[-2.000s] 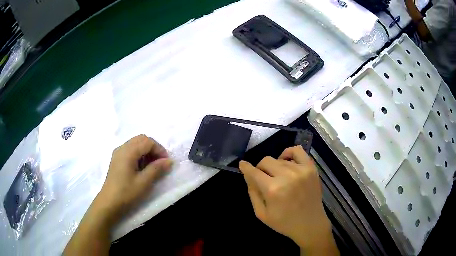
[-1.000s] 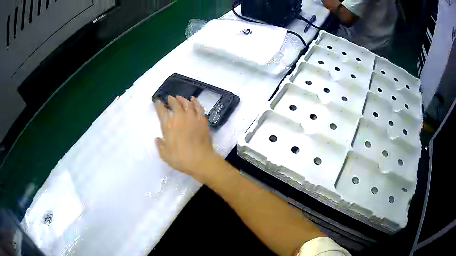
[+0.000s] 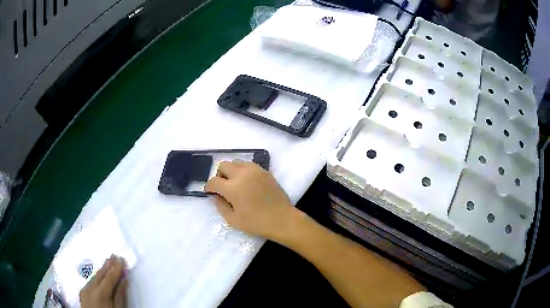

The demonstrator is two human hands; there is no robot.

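Observation:
A black phone middle frame (image 3: 187, 171) lies on or just above the white foam, its large opening towards the right. My right hand (image 3: 250, 195) has its thumb and fingers at the long edges near the right end and covers part of the opening. Another black frame, which looks thicker, perhaps stacked (image 3: 248, 95), lies farther back and right, untouched. My left hand (image 3: 107, 286), cut off by the bottom edge, touches a white poly bag or bag stack (image 3: 102, 240) beside its printed mark; whether its fingers pinch a bag cannot be told.
The white foam sheet (image 3: 163, 234) covers the bench, beside the green belt (image 3: 102, 150). Stacked white blister trays (image 3: 449, 135) stand at the right edge. A white poly bag stack (image 3: 319, 30) lies at the back, with cables near it. Part of a person shows at the top right.
My right hand has come back from the rear frame and is now at a nearer frame, which was not visible one second ago. My left hand has come into view at the bag.

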